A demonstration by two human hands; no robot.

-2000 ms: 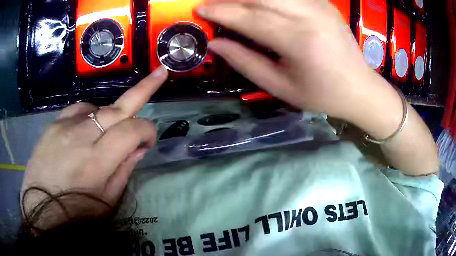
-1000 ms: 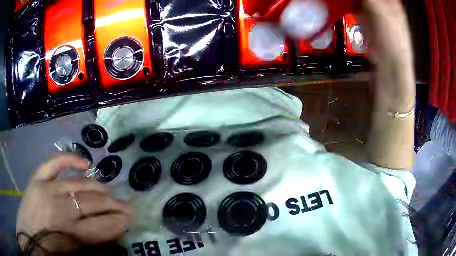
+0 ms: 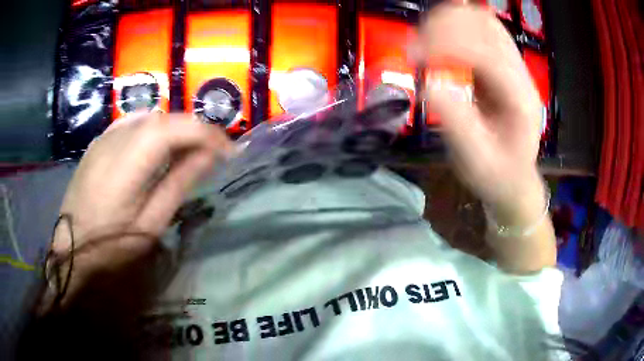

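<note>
A clear film sheet (image 3: 303, 151) with several black trim discs is tilted between my hands, in front of the black tray. My left hand (image 3: 159, 158) is blurred, its fingertips at the sheet's left edge, closed on it. My right hand (image 3: 473, 92) is blurred, over the right-hand housings; whether it touches anything is unclear. Glossy orange-red housings stand in the tray. The two leftmost carry fitted trim discs (image 3: 217, 102). The third housing (image 3: 303, 46) shows a plain pale recess (image 3: 302, 90). The fourth housing's recess is partly behind the film.
The black blister tray (image 3: 83, 95) lies across the top on a dark green surface (image 3: 28, 92). A red foam stack (image 3: 621, 113) stands at the right edge. The pale green shirt (image 3: 367, 247) fills the lower middle. Grey floor with a yellow line shows at lower left.
The film sheet has been raised from my lap to the tray's front edge. A housing now sits in the third pocket, empty before. My left hand has moved up; my right hand has moved left.
</note>
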